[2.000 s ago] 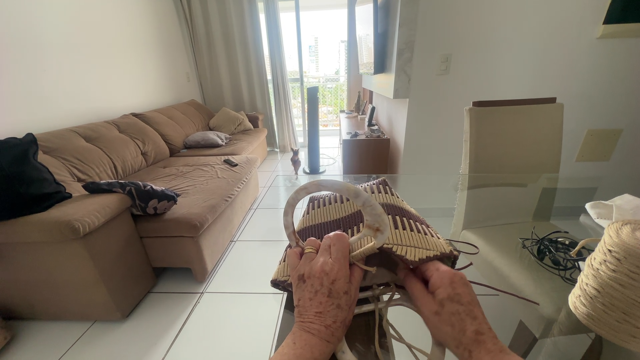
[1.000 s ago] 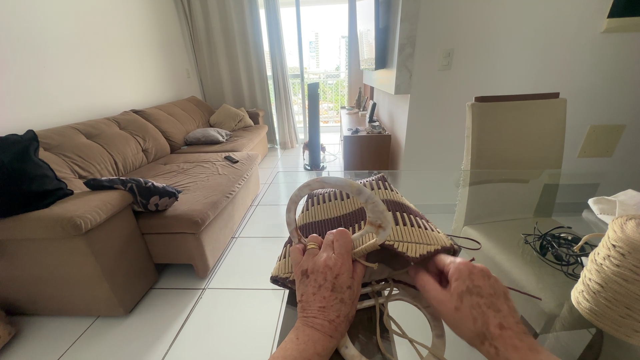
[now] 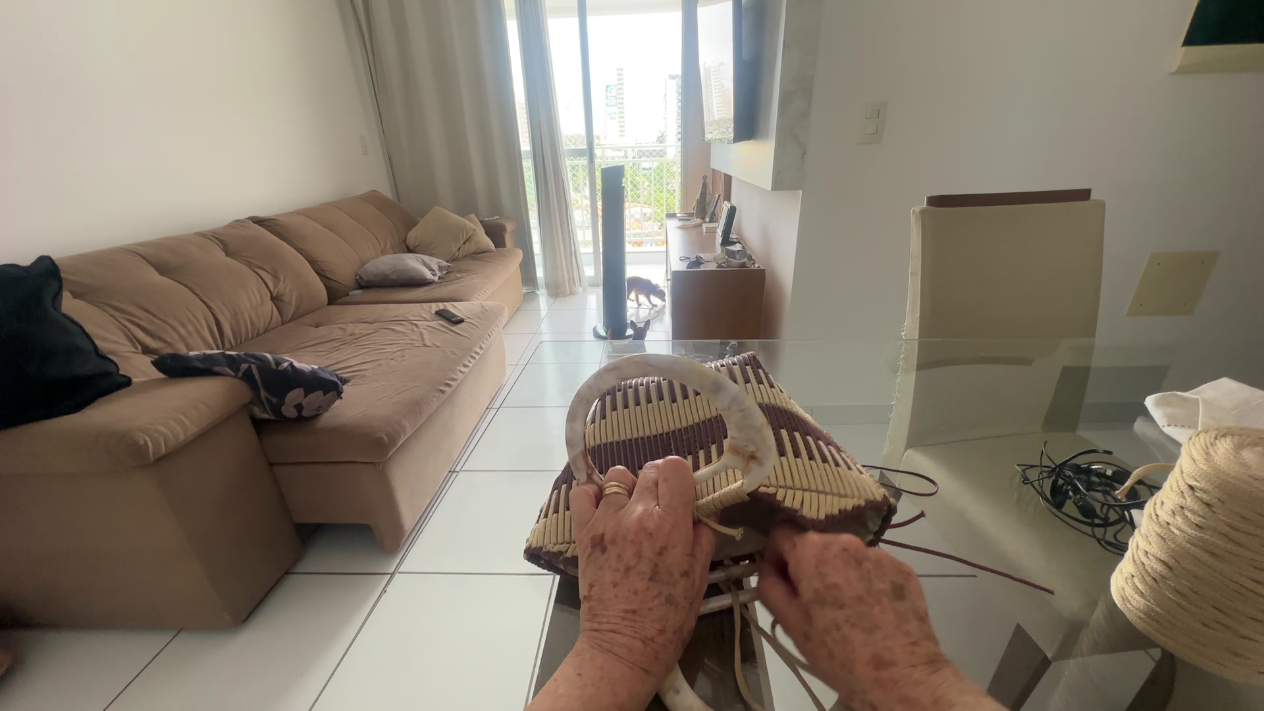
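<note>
A woven bag (image 3: 652, 415) in cream and dark brown cord lies on the glass table, with a marbled ring handle (image 3: 671, 370) standing at its near edge. My left hand (image 3: 642, 543) grips the lower part of this ring, fingers curled over it. Close to the bag's opening is my right hand (image 3: 839, 602), its fingers bent and pinched at the edge; what they hold is hidden. Loose cream cords (image 3: 741, 642) hang between the hands. A second ring handle (image 3: 681, 688) shows partly below. Dark brown strands (image 3: 968, 566) stick out at the bag's right.
On the right of the glass table (image 3: 987, 632) stand a large spool of cream cord (image 3: 1200, 563), a tangle of black cable (image 3: 1081, 494) and a white cloth (image 3: 1210, 407). A beige chair (image 3: 1007, 296) is behind it. A brown sofa (image 3: 395, 395) is at left; a small animal (image 3: 645, 290) is near the balcony door.
My right hand has shifted slightly between frames, staying beside the bag's near edge. My left hand keeps its grip on the ring. The small animal has come into sight near the balcony door.
</note>
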